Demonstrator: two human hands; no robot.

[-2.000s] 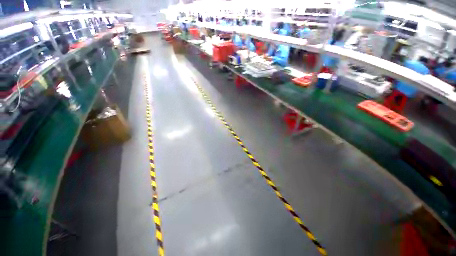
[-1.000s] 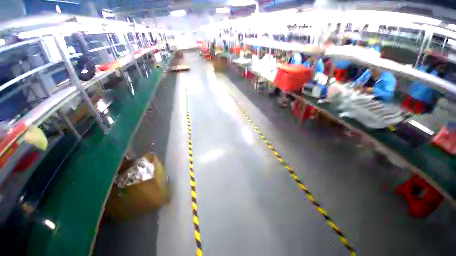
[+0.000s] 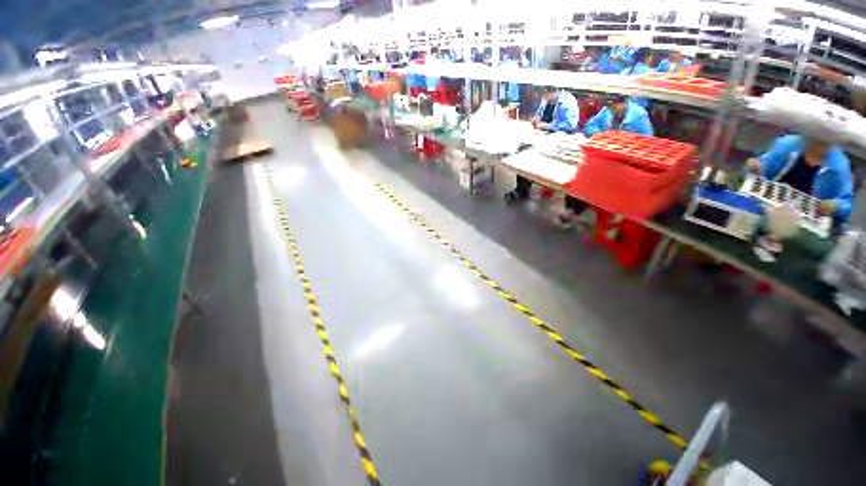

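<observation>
Neither of my hands is in the picture. At the bottom right edge, a pale grey metal loop (image 3: 701, 440) shows, which looks like a trolley push handle. A white object (image 3: 739, 475) beside it is cut off by the frame edge. A small blue and yellow patch (image 3: 657, 470) lies at the loop's foot, too blurred to name.
Yellow-black tape (image 3: 517, 306) marks both sides of the grey aisle (image 3: 380, 285). A green bench (image 3: 128, 351) runs along the left. On the right bench stand stacked red trays (image 3: 634, 176), with people in blue seated behind. Cartons (image 3: 349, 128) and a pallet (image 3: 247, 150) stand farther ahead.
The view has moved forward along the aisle and turned. The left-hand open carton has gone out of view; the red tray stack looks nearer. The grey loop and white object have appeared at bottom right.
</observation>
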